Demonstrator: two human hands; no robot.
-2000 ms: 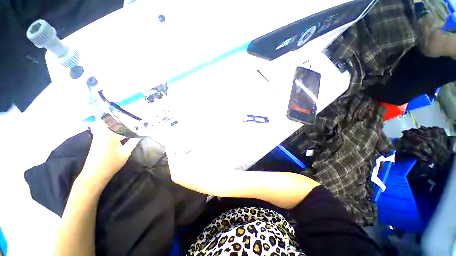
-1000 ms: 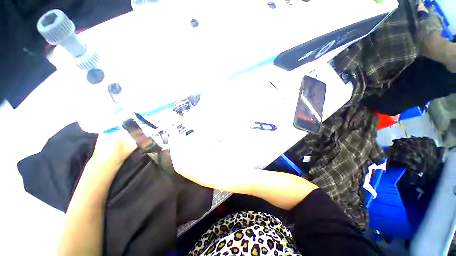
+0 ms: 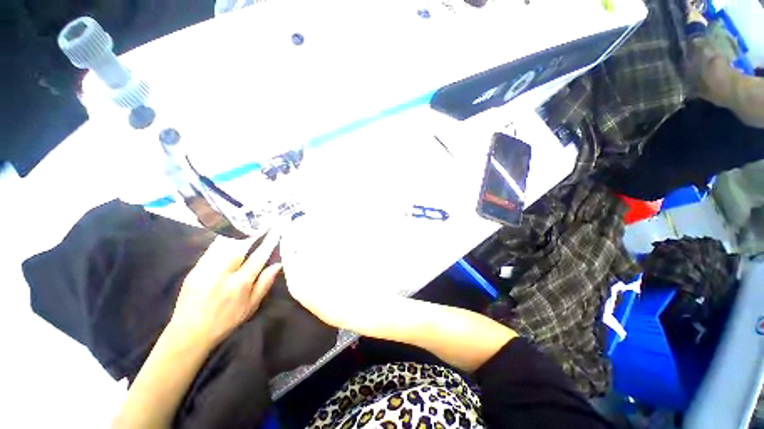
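A dark garment piece (image 3: 109,285) lies under the left end of the white sewing machine (image 3: 251,92) and hangs over the table's front edge. My left hand (image 3: 222,289) lies flat on the cloth, fingers slightly spread and pointing at the needle area (image 3: 272,214). My right hand (image 3: 306,272) is beside the needle area, its fingertips close to my left fingertips. It is washed out by glare, so its grip cannot be made out. The cloth edge at the presser foot is hidden by hands and glare.
A smartphone (image 3: 505,178) and dark thread snips (image 3: 429,213) lie right on the table. Checked garments (image 3: 561,268) are heaped at right, beside a blue bin (image 3: 645,343). A grey ribbed knob (image 3: 86,42) juts from the head's left end. Another person's arm (image 3: 733,88) shows upper right.
My left hand has moved from the cloth's far edge by the needle onto the top of the cloth, and turned flatter. The cloth spreads wider at left. My right hand stays beside the needle.
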